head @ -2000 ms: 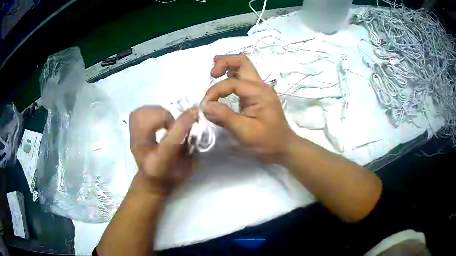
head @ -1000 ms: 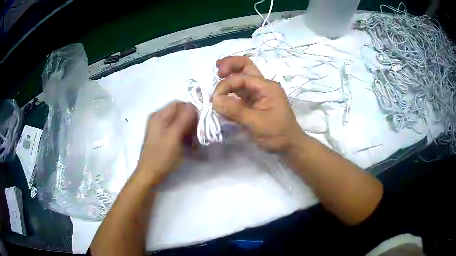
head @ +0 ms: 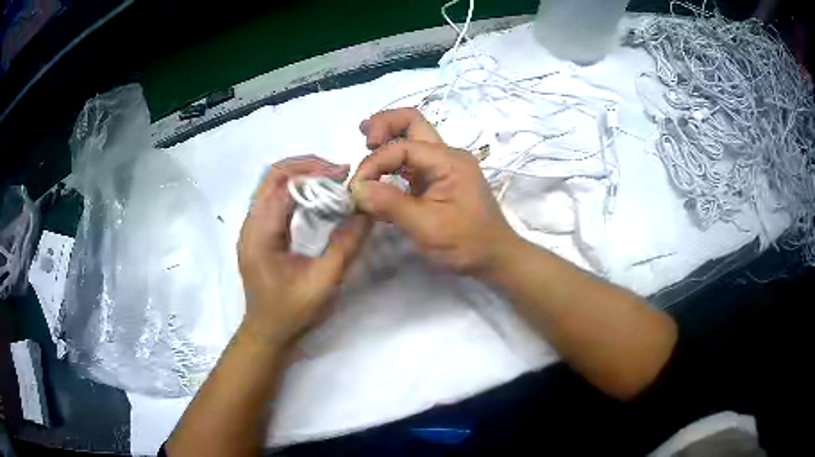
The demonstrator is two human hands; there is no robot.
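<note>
A white coiled cable [head: 320,196] is held above the white cloth [head: 375,375], near the middle of the view; it is slightly blurred. My left hand [head: 290,241] curls around its left side, fingers above and thumb below. My right hand [head: 442,196] pinches the bundle's right end between thumb and index finger, its other fingers curled. The palm side of the bundle is partly hidden. Loose white cables [head: 545,112] lie on the cloth beyond my right hand.
A large clear plastic bag [head: 143,259] lies at left, with printed paper [head: 54,272] and a narrow white box [head: 29,382] beside it. A tangled cable pile [head: 742,116] is at right. A translucent bottle [head: 581,27] stands at the far edge, near the green conveyor [head: 268,45].
The bundle, hanging upright a second ago, now lies more sideways. My left hand has opened around its left side. My right hand has shifted slightly left and keeps its pinch.
</note>
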